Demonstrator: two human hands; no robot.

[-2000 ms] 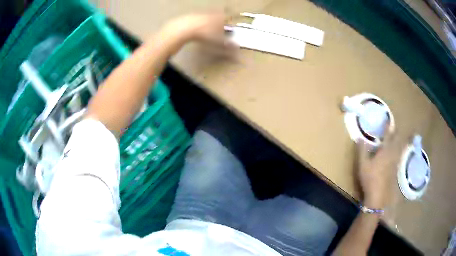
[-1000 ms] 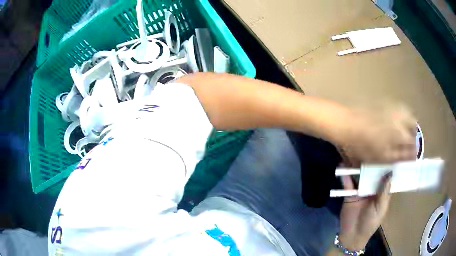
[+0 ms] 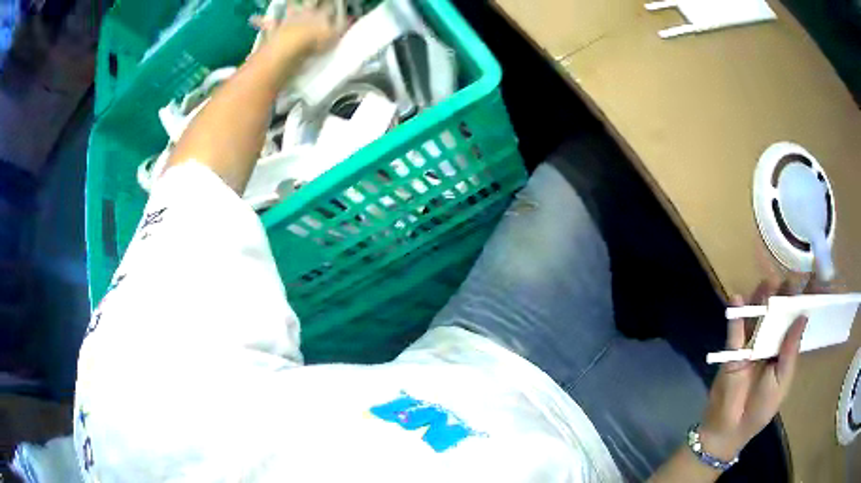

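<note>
My right hand (image 3: 755, 382) holds a white two-pronged arm plate (image 3: 802, 325) at the table's edge at the right, prongs pointing left. My left hand (image 3: 307, 33) is inside the green crate (image 3: 378, 174) at the top left, over a jumble of white assembled units (image 3: 354, 132). It is blurred, and the frame does not show whether it grips a unit. A round white base (image 3: 791, 203) with dark curved slots lies on the table just beyond my right hand.
Another arm plate (image 3: 717, 14) lies at the table's far end, on brown cardboard (image 3: 651, 113). A second round base (image 3: 852, 401) is cut off by the right edge. The crate stands beside my left leg.
My left hand has moved from beside my right hand over into the crate. My right hand still holds the arm plate. The view has shifted, and the round base is now uncovered.
</note>
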